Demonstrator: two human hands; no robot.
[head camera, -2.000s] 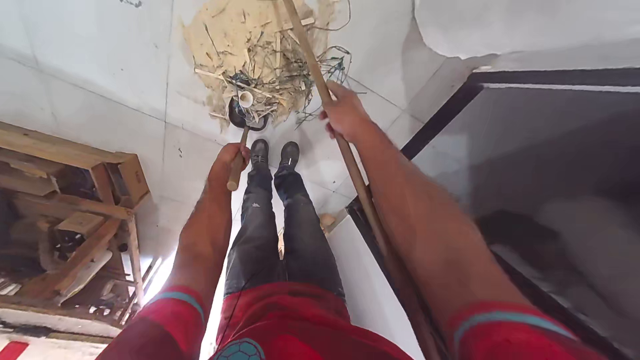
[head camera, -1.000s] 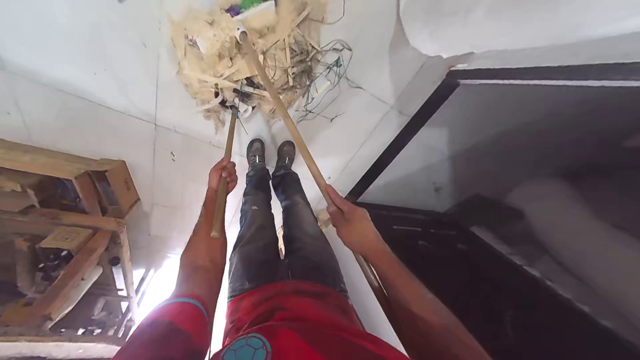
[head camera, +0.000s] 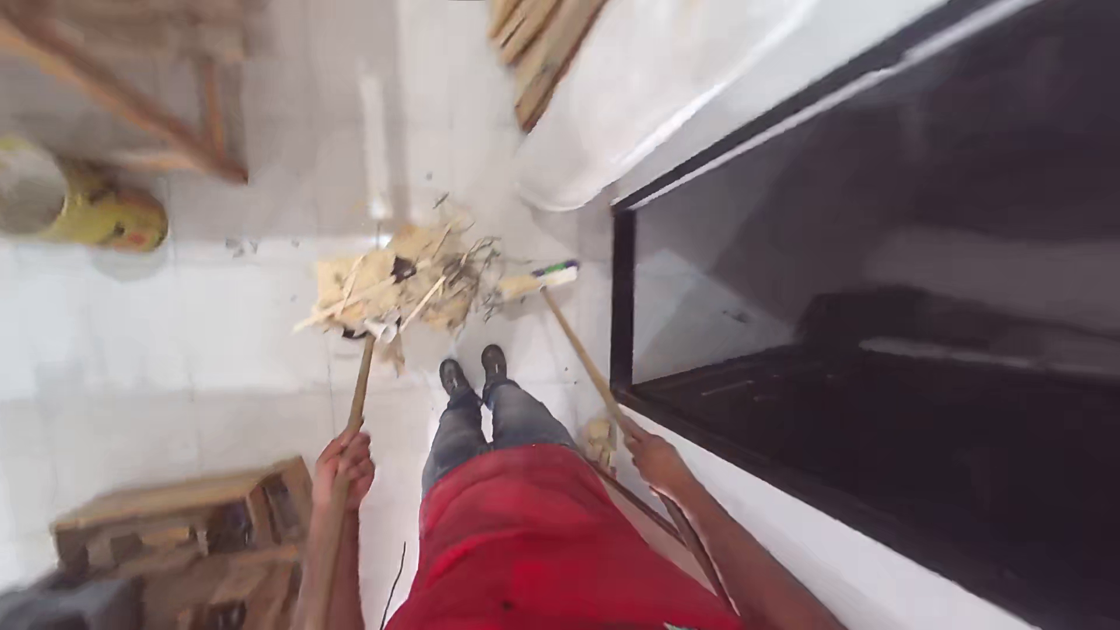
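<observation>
My left hand (head camera: 343, 468) is closed around a wooden handle (head camera: 360, 385) whose far end meets the near left edge of a debris pile. My right hand (head camera: 652, 451) grips a long wooden pole (head camera: 577, 346), which ends at a broom head (head camera: 556, 276) with green and white parts, on the floor at the pile's right. The pile (head camera: 394, 280) holds sawdust or shavings, wood strips and tangled dark wire. A small white cylindrical piece (head camera: 381, 331) lies by the left handle's far end. What that handle is fixed to is hard to tell.
A wooden rack (head camera: 184, 499) with offcuts stands at lower left. A yellow bucket (head camera: 109, 210) is at upper left, near a wooden frame (head camera: 131, 101). Boards (head camera: 551, 61) lie at the top beside white sheeting (head camera: 647, 79). A large dark-framed panel (head camera: 623, 297) fills the right.
The broom head has moved from the top of the pile to the floor at its right. Both hands still hold their handles. The view has shifted, bringing in the bucket and boards.
</observation>
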